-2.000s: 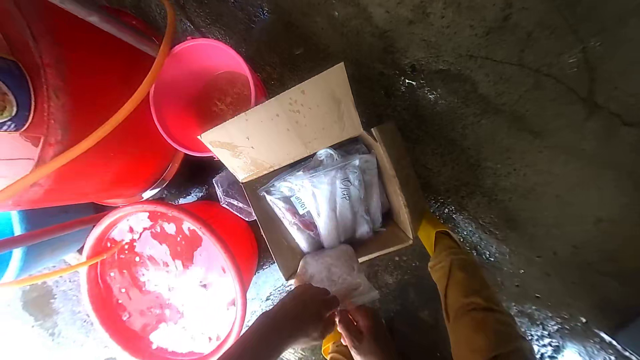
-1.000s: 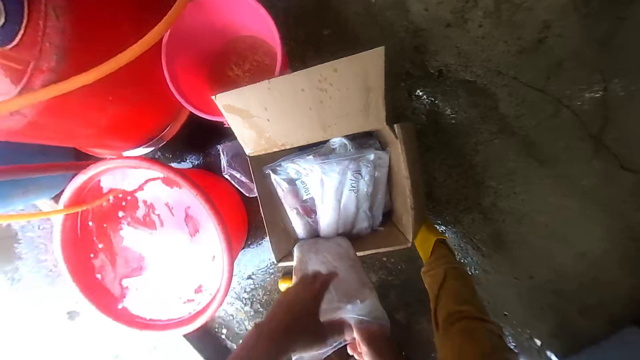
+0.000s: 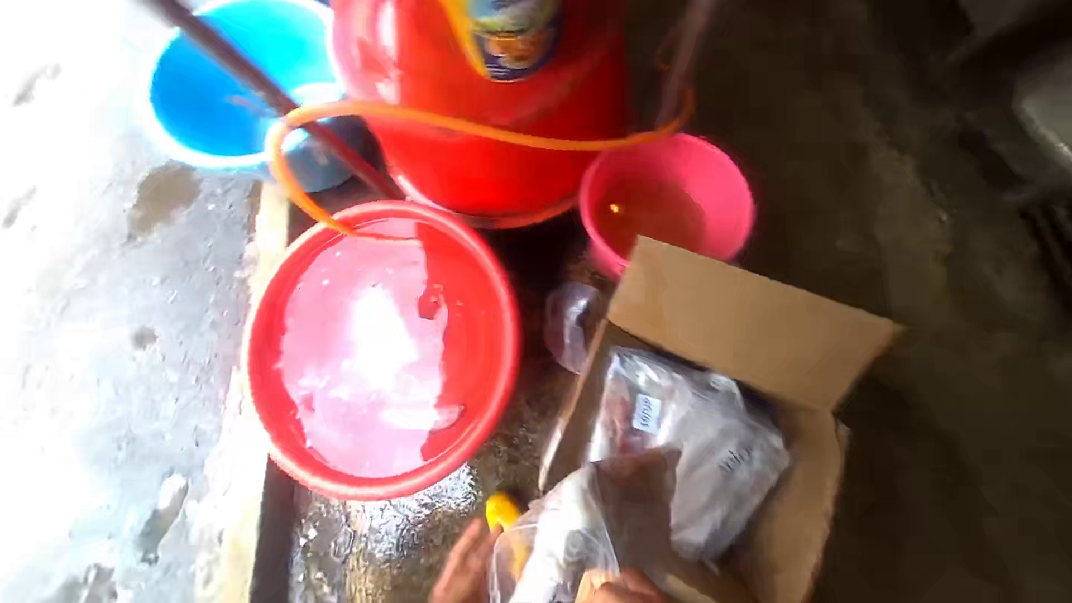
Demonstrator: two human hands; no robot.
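At the bottom edge, my right hand (image 3: 620,584) has its fingers on a clear plastic bag (image 3: 553,536) with pale contents. My left hand (image 3: 465,565), partly cut off by the frame, is just left of this bag with its fingers extended. The bag is tilted over the near left edge of an open cardboard box (image 3: 791,502). Inside the box lie several filled clear bags (image 3: 712,461); one has a white label and another bears handwriting. A dark brown shape, perhaps a shadow, crosses part of these bags.
A red basin of water (image 3: 469,335) stands left of the box. Behind are a large red tub (image 3: 502,167), a pink bucket (image 3: 729,193) and a blue basin (image 3: 201,100). An orange hose (image 3: 469,127) runs into the red basin. A yellow boot tip (image 3: 502,509) shows near my left hand.
The view has turned and shifted a lot. My left hand, spread over the plastic bag one second ago, is now at its left side.
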